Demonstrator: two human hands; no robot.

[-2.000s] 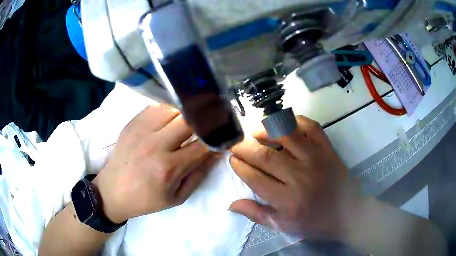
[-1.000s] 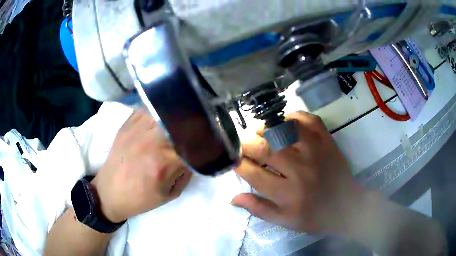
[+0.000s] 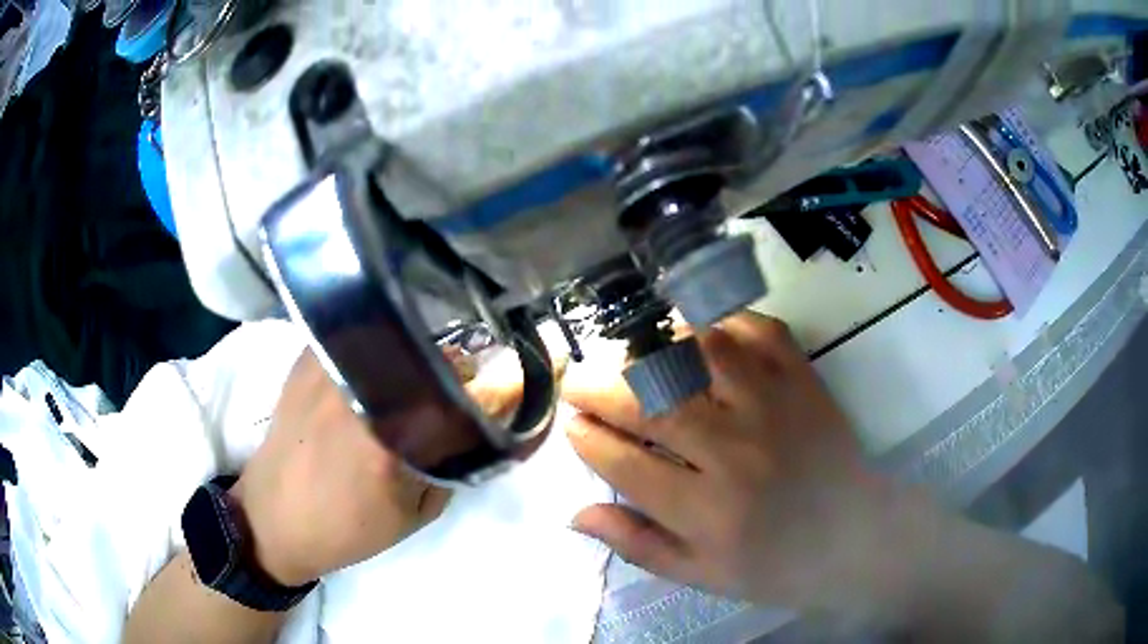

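The white garment (image 3: 485, 572) lies on the table under both hands and spreads to the left. The sewing machine head (image 3: 504, 113) is above it, with its shiny guard (image 3: 365, 327) in front of my left fingers. My left hand (image 3: 321, 472), with a black watch at the wrist, rests on the cloth; its fingertips are partly hidden. My right hand (image 3: 730, 466) lies palm down at the cloth's right side, fingers near the needle area behind the grey knobs. The needle and presser foot are not clearly visible. Whether the fingers pinch the cloth cannot be told.
Teal-handled snips (image 3: 862, 184) and black labels (image 3: 821, 232) lie right of the machine. Red loop handles (image 3: 925, 264) and a purple card (image 3: 995, 208) with a metallic stick are beside them. A ruler strip (image 3: 1007, 415) runs along the table edge. Dark cloth (image 3: 76, 227) is at the left.
The view has shifted, so the machine head and guard show larger and the guard sits lower and further left. More of the black labels shows. Both hands stay on the white garment.
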